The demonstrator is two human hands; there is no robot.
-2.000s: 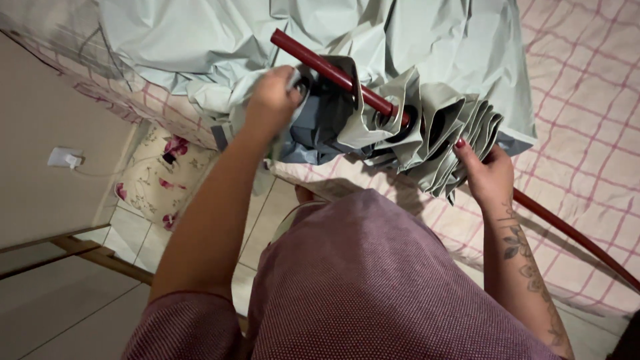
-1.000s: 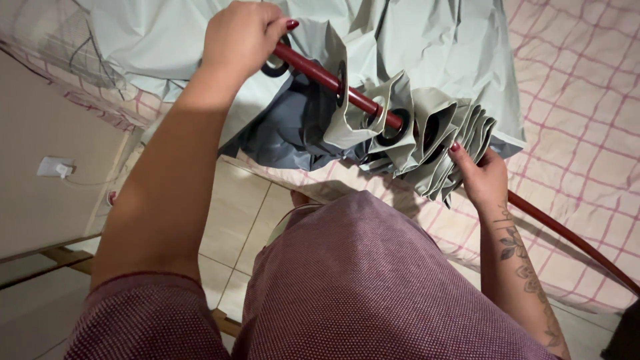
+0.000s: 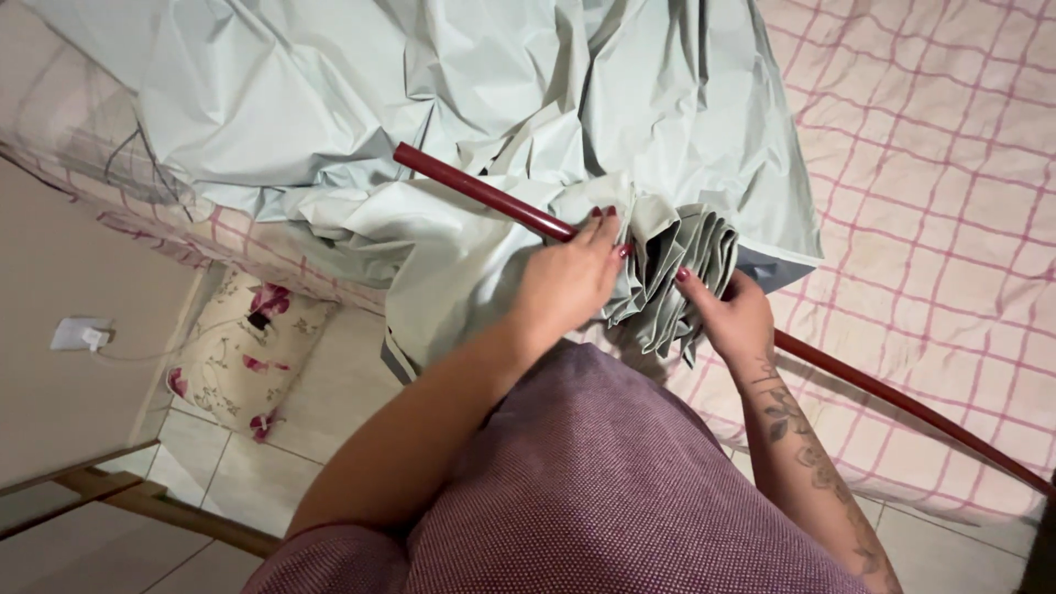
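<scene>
A pale grey-green eyelet curtain (image 3: 503,66) lies spread over the bed, its top edge gathered in folds on a dark red curtain rod (image 3: 487,195). My left hand (image 3: 573,268) presses on the folds beside the rod, fingers pointing up; its grip on the cloth is partly hidden. My right hand (image 3: 730,313) holds the bunched pleats at their right side, thumb in front. The rod's left end sticks out past the folds, and its other part runs out to the lower right beyond my right hand. The eyelets are mostly hidden in the folds.
Under the curtain is a bed with a pink-checked sheet (image 3: 924,190). A floral cushion (image 3: 247,355) lies on the tiled floor at the left, near a wall socket with a plugged-in charger (image 3: 95,337) and cable. A wooden frame (image 3: 165,507) stands at the lower left.
My left hand has moved right and down from near the rod's left end to the pleats. The curtain part that hung open there is now gathered further along the rod. My right hand stays at the pleats.
</scene>
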